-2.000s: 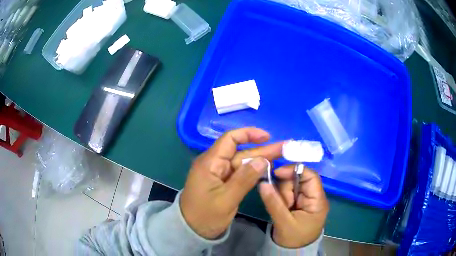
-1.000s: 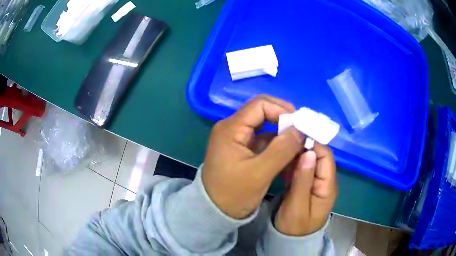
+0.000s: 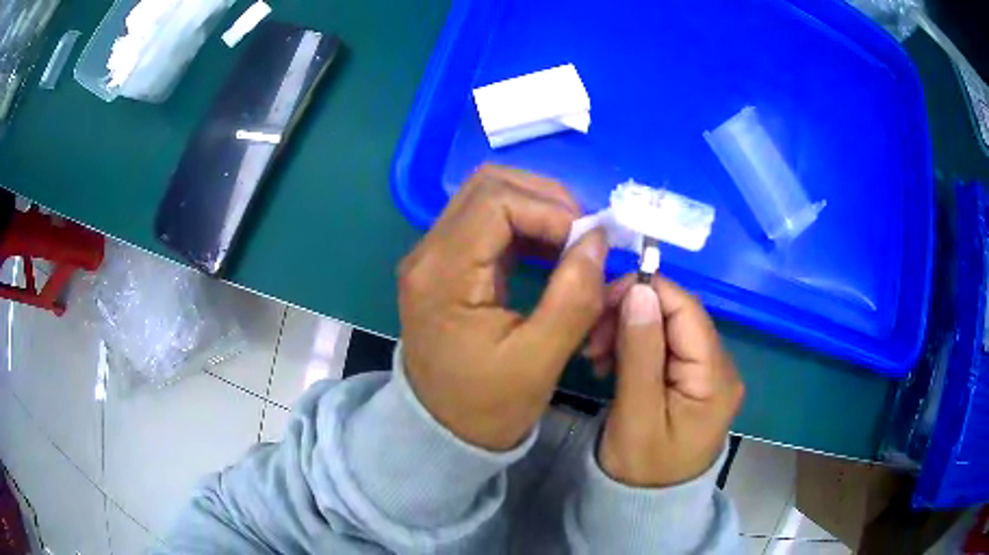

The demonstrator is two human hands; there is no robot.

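Note:
My left hand (image 3: 493, 309) pinches a small white strip (image 3: 591, 227) between thumb and forefinger. My right hand (image 3: 670, 374) grips a thin metal tool (image 3: 645, 278) with a white sleeve-like part near its top. A fluffy white absorbent block (image 3: 664, 215) sits above the tool, beside the strip; how they join is hidden. Both hands are over the near edge of the large blue tray (image 3: 651, 33). In the tray lie a white block (image 3: 532, 105) at the left and a clear sleeve (image 3: 763, 176) at the right.
A black smartphone (image 3: 244, 152) lies on the green bench left of the tray. Beyond it are a clear tub (image 3: 100, 65) of white pieces and a loose white strip (image 3: 246, 23). A blue slotted tray (image 3: 960, 358) is at the right edge. A red stool (image 3: 49, 255) stands lower left.
The view has shifted. My left hand has brought the strip from below the absorbent block up beside it; over the last second the strip has come partly away from the block's face.

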